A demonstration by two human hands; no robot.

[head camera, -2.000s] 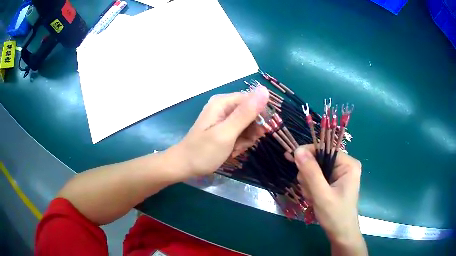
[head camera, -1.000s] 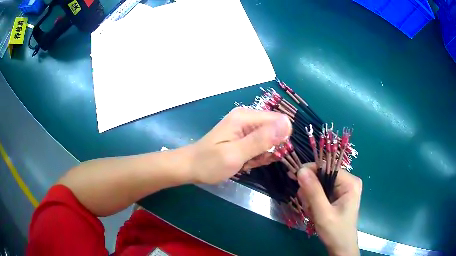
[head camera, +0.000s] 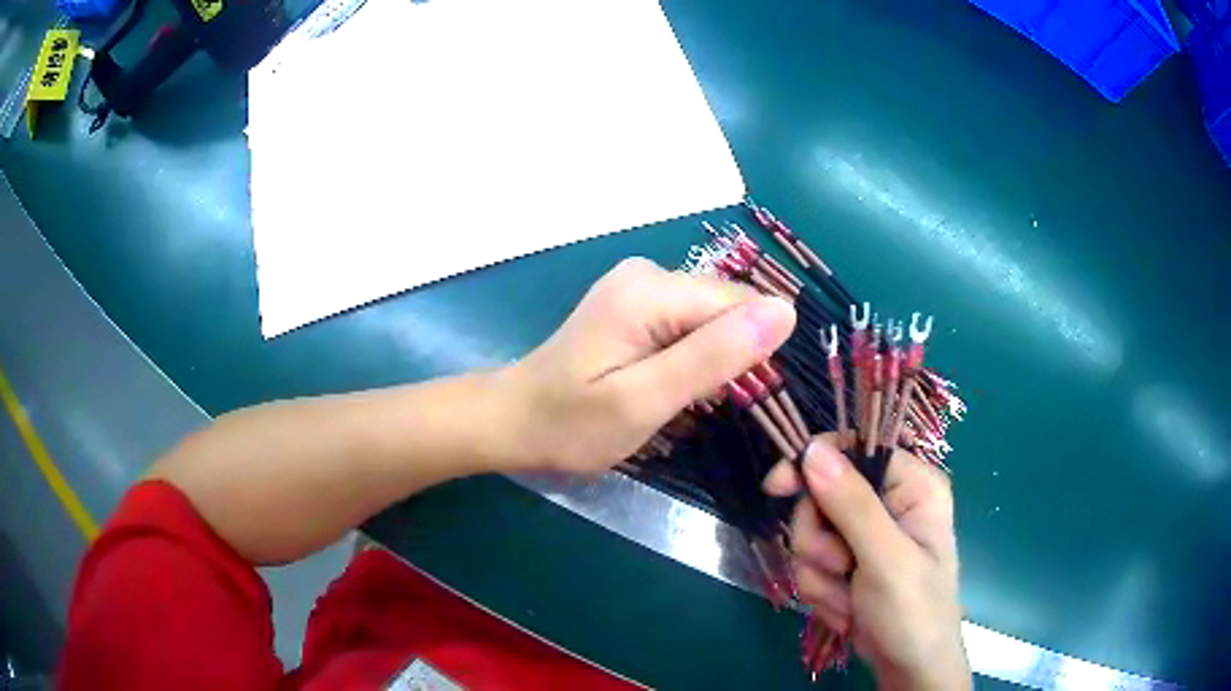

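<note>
My right hand [head camera: 878, 540] holds a fan of several wire leads [head camera: 884, 385] upright, with silver fork terminals and red sleeves at the top. A few more leads [head camera: 767, 405] slant up-left from its thumb toward my left hand [head camera: 648, 371]. My left hand's thumb and fingers are closed over the tips of those slanting leads; the fingertips are mostly hidden. Behind and below both hands lies the wire pile [head camera: 810, 338], black in the middle with red-brown ends. Red ends [head camera: 824, 645] hang below my right hand.
A white paper sheet [head camera: 473, 162] lies left of the pile. A black tool [head camera: 162, 54] and yellow sign [head camera: 51, 65] stand at the upper left, blue bins [head camera: 1093, 34] at the upper right. A metal strip [head camera: 648, 524] runs along the curved table edge.
The view has shifted, with the paper and black tool now higher. My right hand has turned slightly and its fingers have moved on the fan. My left hand stays at the slanting leads' tips.
</note>
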